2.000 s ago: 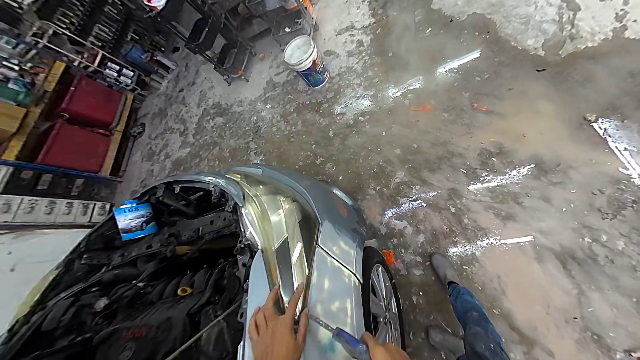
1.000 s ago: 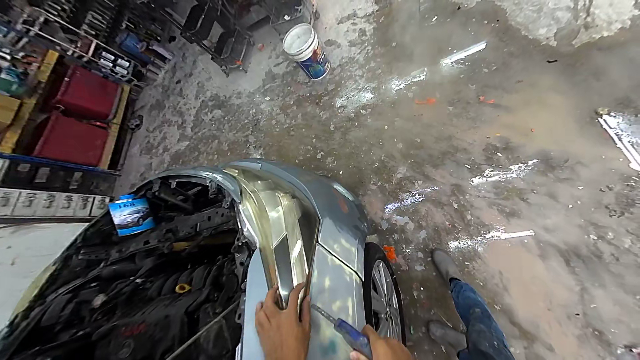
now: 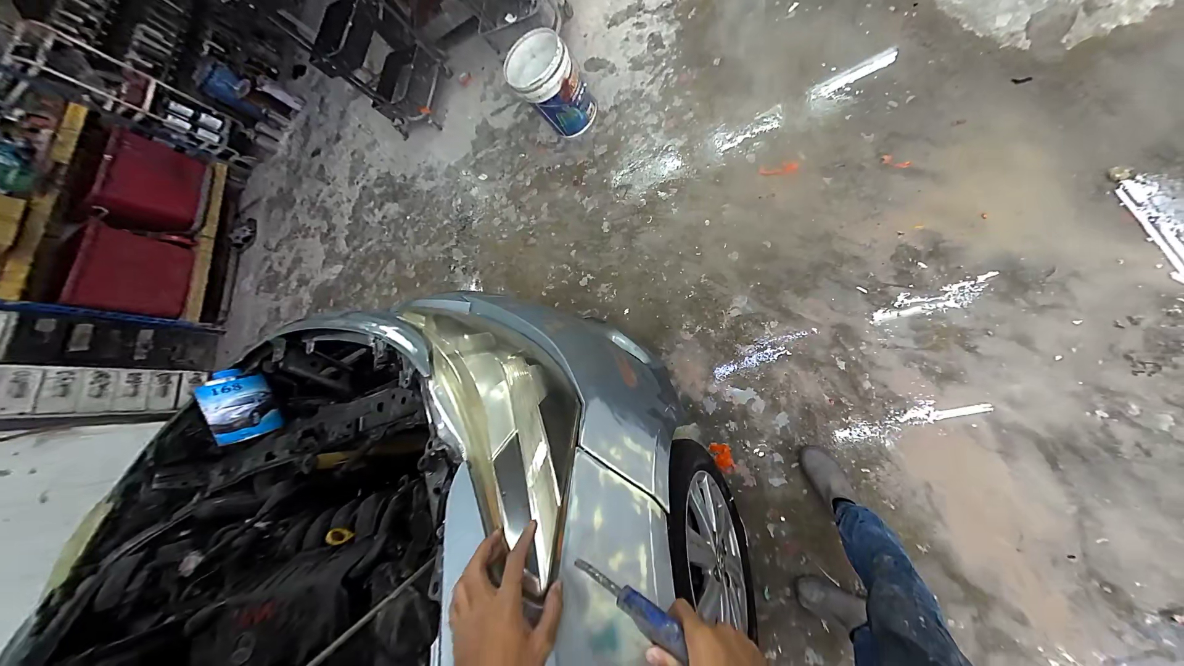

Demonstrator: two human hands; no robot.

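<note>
My left hand (image 3: 504, 601) rests with spread fingers on the rear end of the car's headlight (image 3: 518, 407), where lens and fender meet. In my right hand (image 3: 708, 638) is a blue-handled screwdriver (image 3: 647, 615), its thin metal shaft pointing up and left over the silver-blue front fender (image 3: 615, 527). The shaft's tip lies a little right of my left hand, and I cannot tell whether it touches the panel. Pale sanded or filled patches mark the fender.
Left lies the uncovered engine bay (image 3: 305, 555), with a blue can (image 3: 238, 407) on its front edge. The front wheel (image 3: 712, 546) is at right. A paint bucket (image 3: 552, 81) stands on the stained floor. Red bins (image 3: 129, 268) sit on a rack. My boots (image 3: 826, 476) are beside the car.
The screwdriver's tip, close to my left fingers in the earlier frames, now lies apart from them over the fender. My left hand's fingers have spread.
</note>
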